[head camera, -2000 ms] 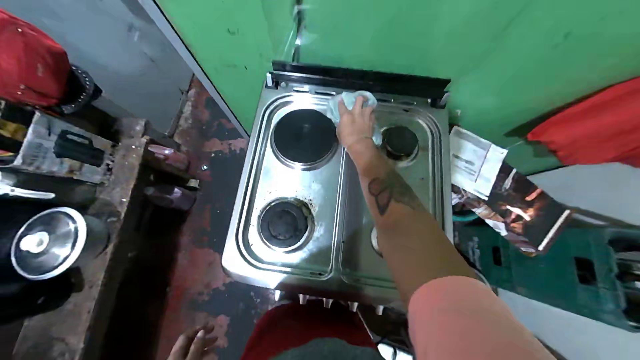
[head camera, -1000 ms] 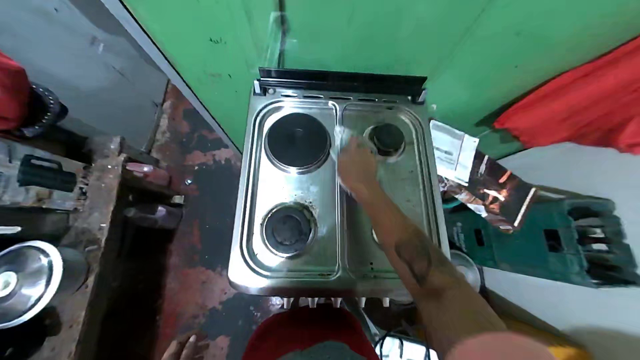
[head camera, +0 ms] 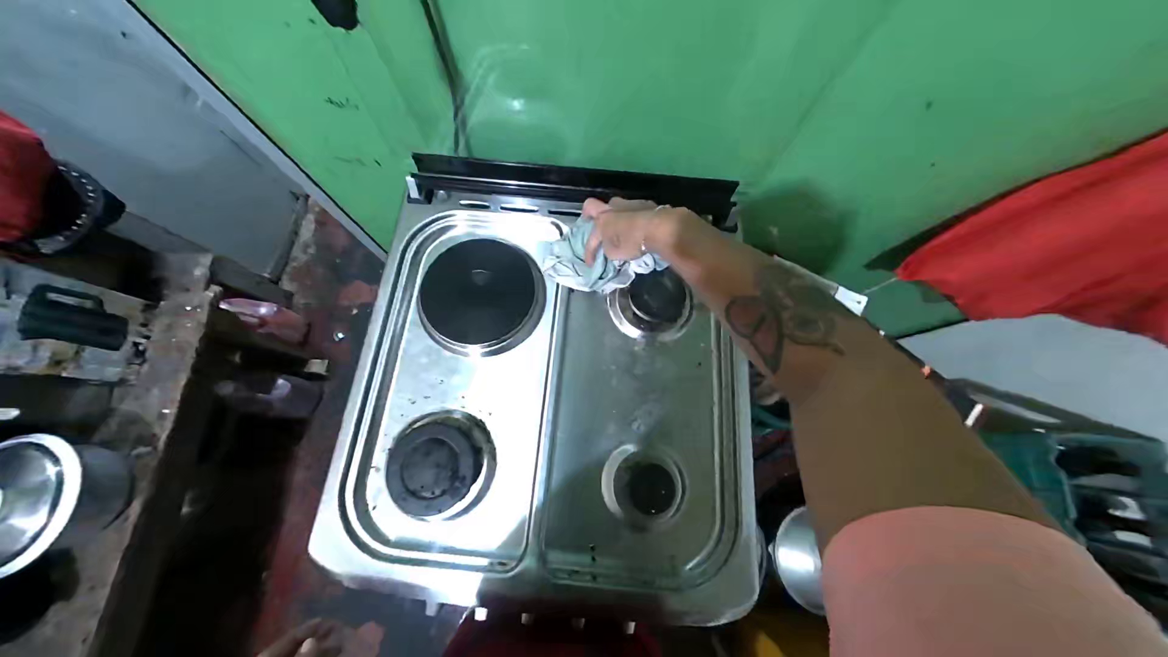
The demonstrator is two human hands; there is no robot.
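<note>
My right hand [head camera: 630,233] is closed on a pale blue-white cloth [head camera: 584,265], which rests on the steel gas stove top [head camera: 598,401] at its back, beside the back right burner [head camera: 657,299]. A large black burner cap [head camera: 480,292] lies to the left of the cloth, and another black cap [head camera: 434,467] sits front left. The front right burner well [head camera: 646,487] has no cap on it. My left hand [head camera: 308,639] shows only partly at the bottom edge, left of the stove; whether it holds anything is hidden.
A green wall [head camera: 620,91] rises behind the stove's black rear strip [head camera: 575,181]. At left, a worn counter [head camera: 173,365] bears a lidded metal pot [head camera: 41,497]. Red cloth [head camera: 1058,237] hangs at right, above a green crate [head camera: 1031,470]. A metal vessel [head camera: 798,558] is beside the stove.
My right hand, with the cloth, has moved back from between the burners toward the rear strip since one second ago. The view has shifted.
</note>
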